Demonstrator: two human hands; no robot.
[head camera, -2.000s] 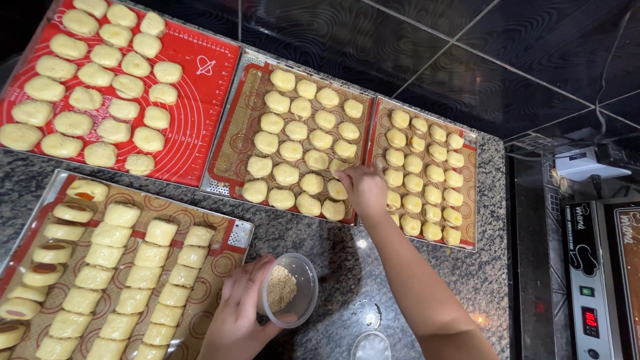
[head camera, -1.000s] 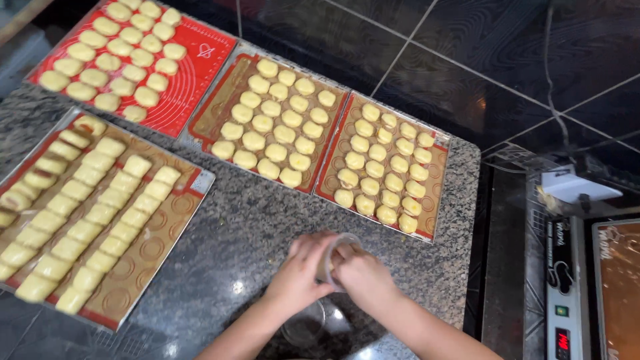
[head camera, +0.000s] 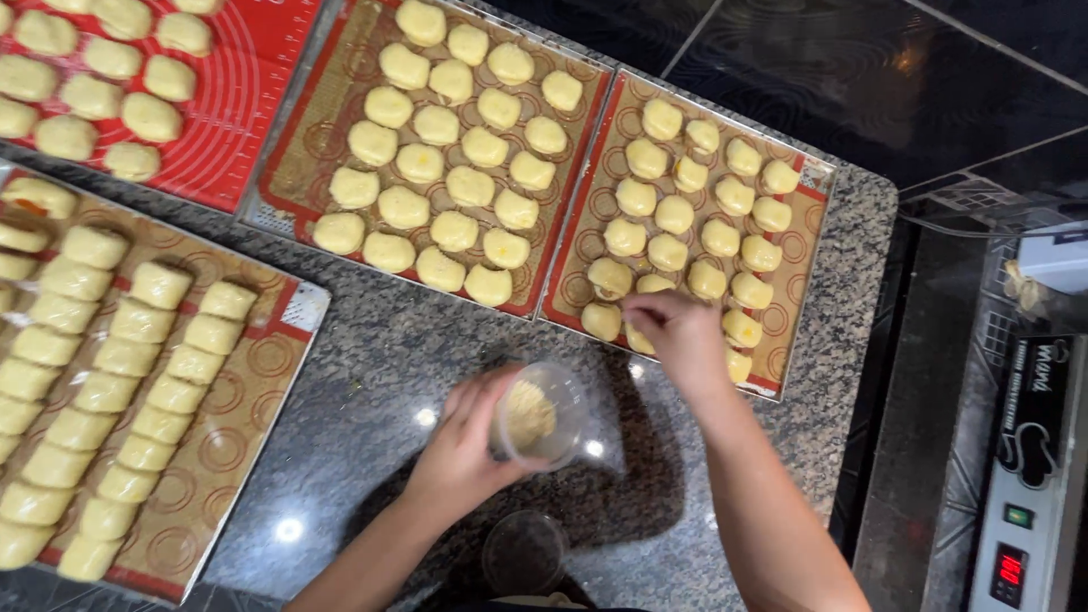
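My left hand (head camera: 467, 438) is wrapped around a clear plastic cup (head camera: 561, 416) with pale grated or crumbly topping (head camera: 529, 412) inside. My right hand (head camera: 680, 336) hovers over the near edge of the right-hand tray (head camera: 786, 340), its thumb and fingertips pinched together above glazed dough pieces (head camera: 602, 320); whether topping is between them cannot be made out. More dough pieces (head camera: 455, 229) lie in rows on the middle tray (head camera: 293, 183), lined with a baking mat. A clear round lid (head camera: 524, 552) rests on the granite counter below the cup.
At the left, a tray (head camera: 263, 408) bears closely packed dough rows, and a red silicone mat (head camera: 229, 110) holds more pieces. A dark tiled wall (head camera: 816, 76) runs behind the granite counter (head camera: 365, 408). An oven with a control panel (head camera: 1016, 510) stands at the right.
My right hand was in the cup one second ago and is now out over the right-hand tray. Two seconds ago it was over the middle tray. The left hand keeps hold of the cup.
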